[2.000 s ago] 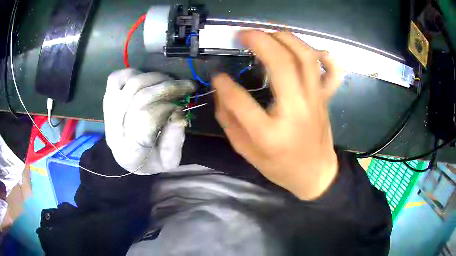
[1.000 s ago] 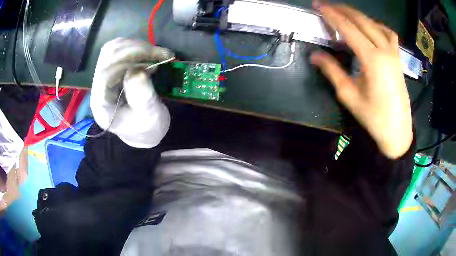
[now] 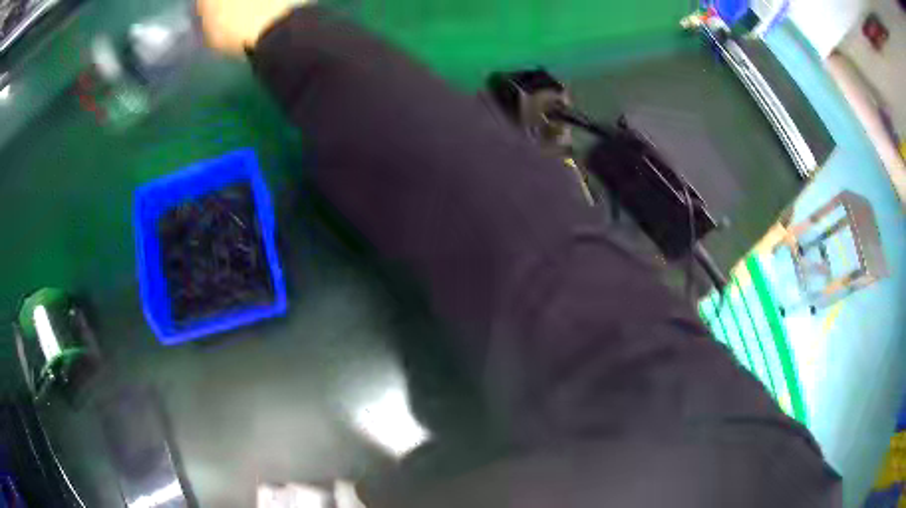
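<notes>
My bare right hand [image 3: 241, 22] is at the top left, blurred and cut off by the top edge; whether it holds anything is hidden. Its dark sleeve crosses the middle of the view. Left of the hand are blurred clear and whitish items [image 3: 149, 45] that I cannot make out. Below the hand stands a blue tray [image 3: 149, 248] full of small black parts. A whitish patch [image 3: 303, 496] at the bottom edge may be my gloved left hand, but it is cut off and blurred. The circuit board does not show.
A green reel-like item [image 3: 50, 332] and a flat black slab [image 3: 139, 446] lie at the left. Right of the sleeve are a black holder [image 3: 536, 99] and a black box [image 3: 651, 189] with cords. Long silvery bars [image 3: 770, 99] lie at the upper right; a green crate [image 3: 765, 327] is beyond the bench edge.
The view has swung to a farther part of the bench. My right arm has reached far forward and left. The circuit board and motorised unit have gone out of sight.
</notes>
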